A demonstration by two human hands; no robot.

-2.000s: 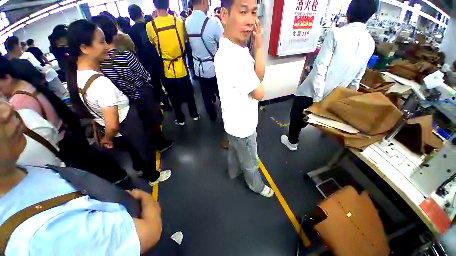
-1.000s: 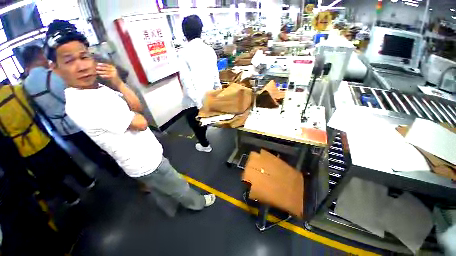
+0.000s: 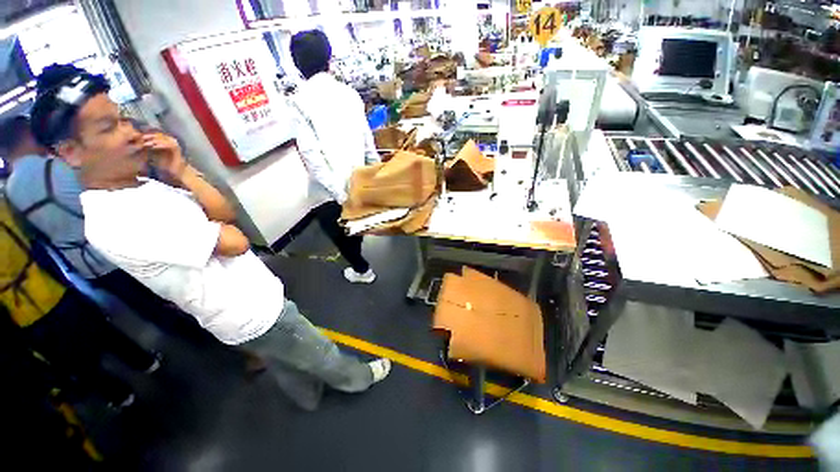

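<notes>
Neither of my hands is recognisable in view; a pale blurred shape at the bottom right corner cannot be made out. Nearest in front are brown bag panels. One tan-brown panel (image 3: 493, 324) lies on a low stand below a sewing table (image 3: 497, 221). A pile of brown panels (image 3: 391, 189) lies on that table's left end. At the right, brown sheets (image 3: 794, 265) lie partly under a white sheet (image 3: 775, 224) on a table beside a roller conveyor (image 3: 728, 159).
A person in a white T-shirt (image 3: 184, 249) stands at the left, hand at the face. A person in a light jacket (image 3: 332, 138) stands by the wall cabinet (image 3: 235, 97). A yellow line (image 3: 599, 430) crosses the dark floor. Grey sheets (image 3: 649, 350) lie on a lower shelf.
The view has swung right from the group of people to the tables and conveyor. Since the middle frame, the scene has shifted slightly left. The white-shirted person keeps a hand at the face.
</notes>
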